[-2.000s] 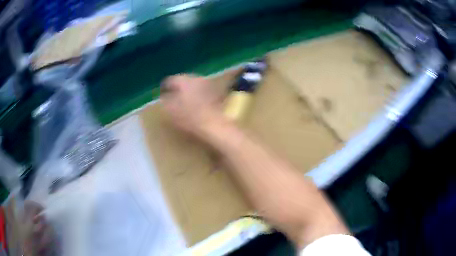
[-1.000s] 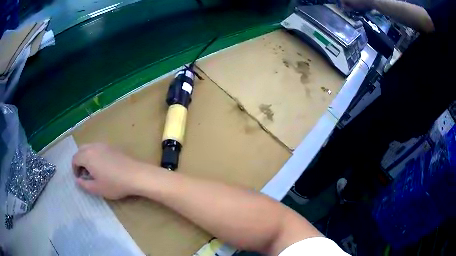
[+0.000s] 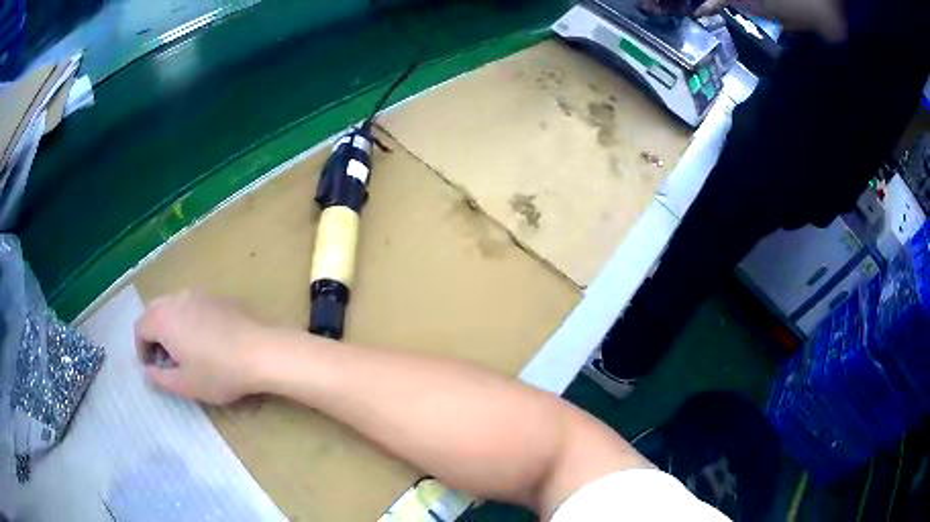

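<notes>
My right hand (image 3: 194, 347) is loosely curled over the edge of the white ribbed foam sheet (image 3: 153, 438). I cannot tell whether its fingers hold anything. The electric screwdriver (image 3: 334, 235) lies on the brown cardboard (image 3: 459, 296) beyond my forearm, its bit end hidden toward the arm and its cord running to the back. A clear bag of screws (image 3: 56, 372) stands at the left edge, with a few dark screws (image 3: 22, 467) beside it. My left hand is out of the picture.
A digital scale (image 3: 653, 61) sits at the far end of the bench. A person in dark clothes (image 3: 714, 194) stands there, hands at the scale. Blue crates (image 3: 846, 377) are stacked at the right. Cardboard pieces (image 3: 36, 107) are at the upper left. A pale ledge (image 3: 612, 260) edges the bench.
My right hand stays at the foam edge as one second ago; two seconds ago it was blurred over the cardboard. The view has shifted slightly. The other person now stands closer to the ledge.
</notes>
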